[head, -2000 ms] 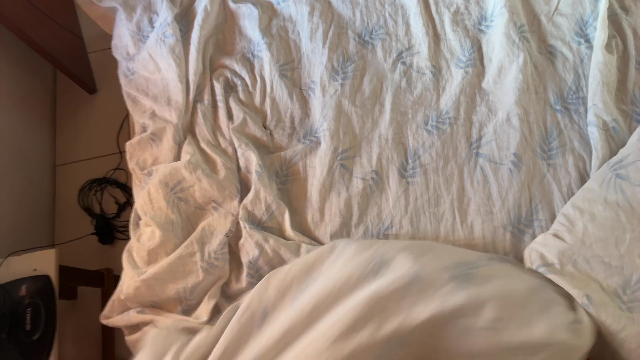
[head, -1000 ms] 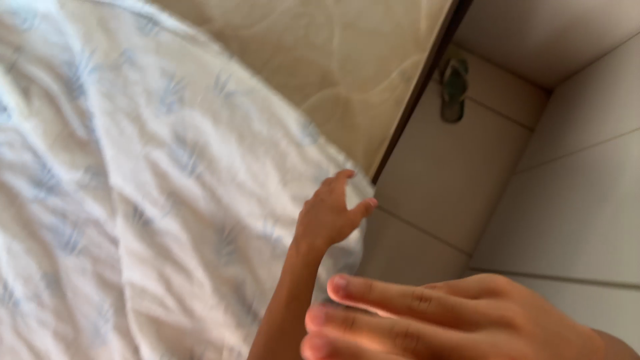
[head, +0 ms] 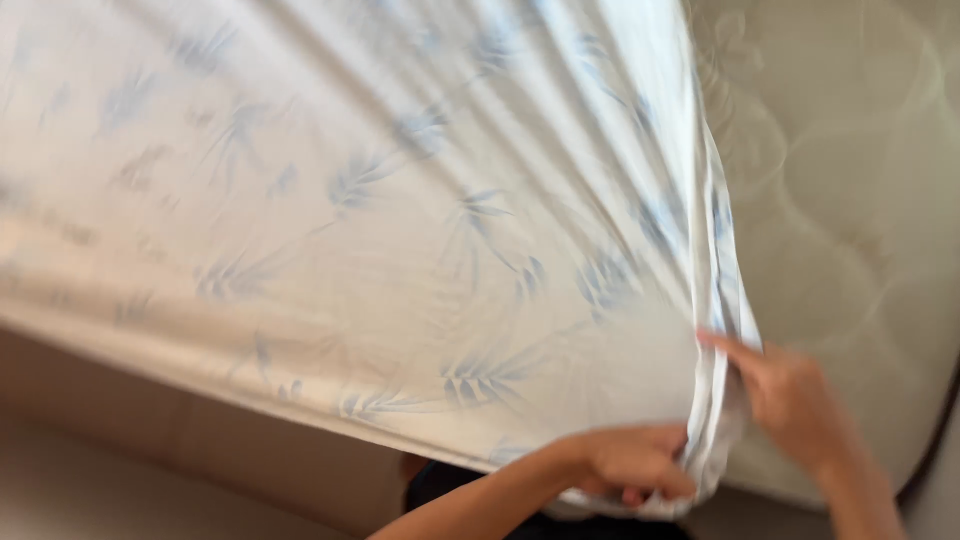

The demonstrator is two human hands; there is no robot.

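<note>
A white bedsheet with a blue leaf print (head: 420,247) is stretched in folds across the view, its gathered edge running down the right side. My left hand (head: 645,465) grips the sheet's corner at the bottom, fingers curled into the fabric. Just above and to the right, my right hand (head: 787,390) holds the bunched edge of the sheet, with the index finger lying along it. Both hands are somewhat blurred. Right of the sheet's edge, a beige quilted mattress (head: 840,225) lies bare.
The mattress has a dark edge at the lower right. Dark clothing (head: 442,487) shows beneath the sheet near my left forearm. A brownish surface (head: 150,420) lies under the sheet's lower edge at the left.
Both hands were apart from each other with fingers spread a second ago; now they are closed on the sheet's edge. The sheet is pulled tauter. The view has shifted greatly.
</note>
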